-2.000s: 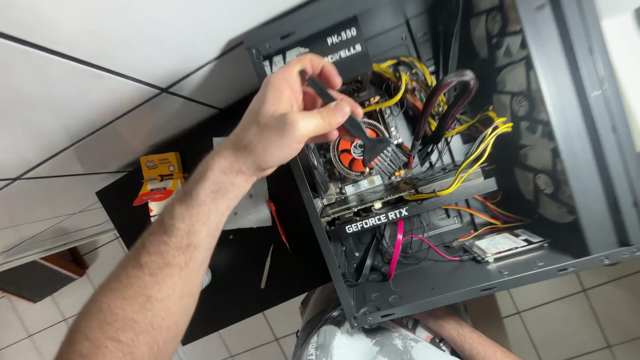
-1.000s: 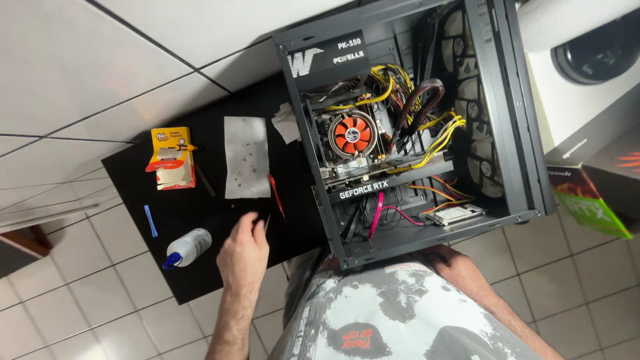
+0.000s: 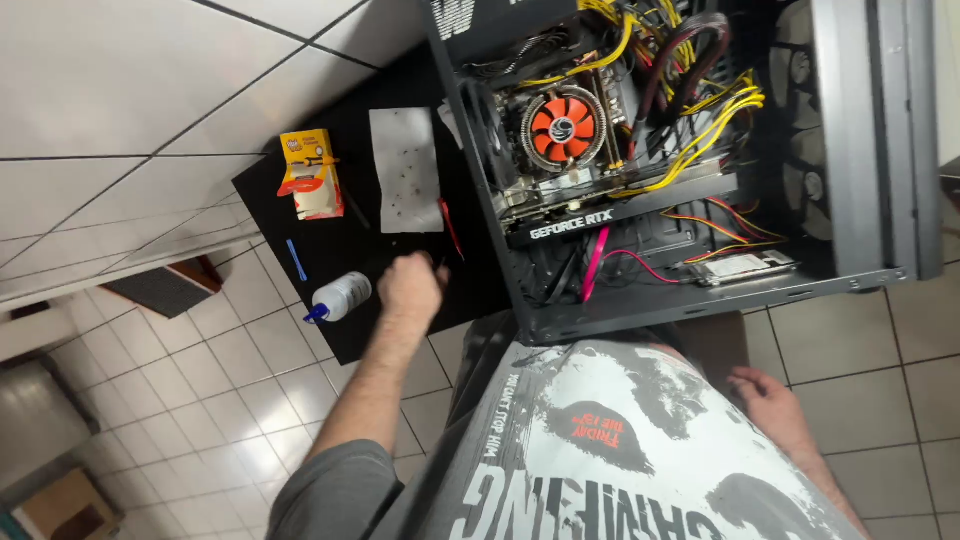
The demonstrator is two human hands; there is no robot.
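My left hand is over the black tabletop, fingers curled down beside a red-handled tool. A small dark thing shows at its fingertips; whether the hand grips it I cannot tell. Left of the hand lies a white bottle with a blue cap. Above it is a white sheet with small dark bits. My right hand hangs at my right side, fingers loosely bent, nothing visible in it. The open computer case shows a red-bladed CPU fan, a graphics card and yellow cables.
A yellow and red box and a blue plastic strip lie on the tabletop's left part. Inside the case's lower right is a metal drive. A tiled wall borders the tabletop. Tiled floor lies below.
Two seconds ago my left hand held a black brush above the CPU fan; it has since moved left and down to the tabletop. The brush is no longer clearly visible. The view has shifted.
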